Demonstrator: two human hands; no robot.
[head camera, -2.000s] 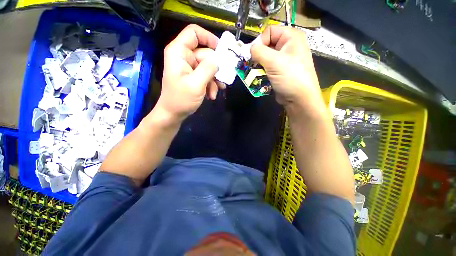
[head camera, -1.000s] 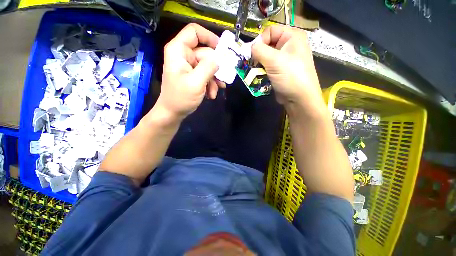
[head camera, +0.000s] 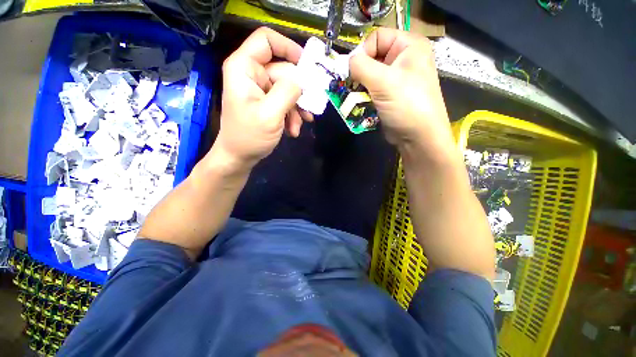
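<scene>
My left hand (head camera: 259, 97) grips a white plug housing (head camera: 314, 78) by its left side between thumb and fingers. My right hand (head camera: 404, 87) pinches at the housing's upper right edge; what its fingertips hold is partly hidden. A green circuit board (head camera: 356, 113) with yellow and dark parts hangs at the housing's right side, below my right fingertips. Short dark wires show between board and housing. The dark shaft of the soldering iron (head camera: 334, 26) points down from the bench, its tip at the housing's top edge; I cannot tell if it touches.
A blue bin (head camera: 40, 150) of white housings stands at the left, stacked boards (head camera: 49, 307) below it. A yellow basket (head camera: 584, 174) with joined white and green pieces stands at the right. The yellow-edged bench (head camera: 279, 24) runs across the top, with a dark mat (head camera: 558, 52) at upper right.
Both hands, the housing and the board have shifted slightly up, the left hand also slightly left. The grip looks the same.
</scene>
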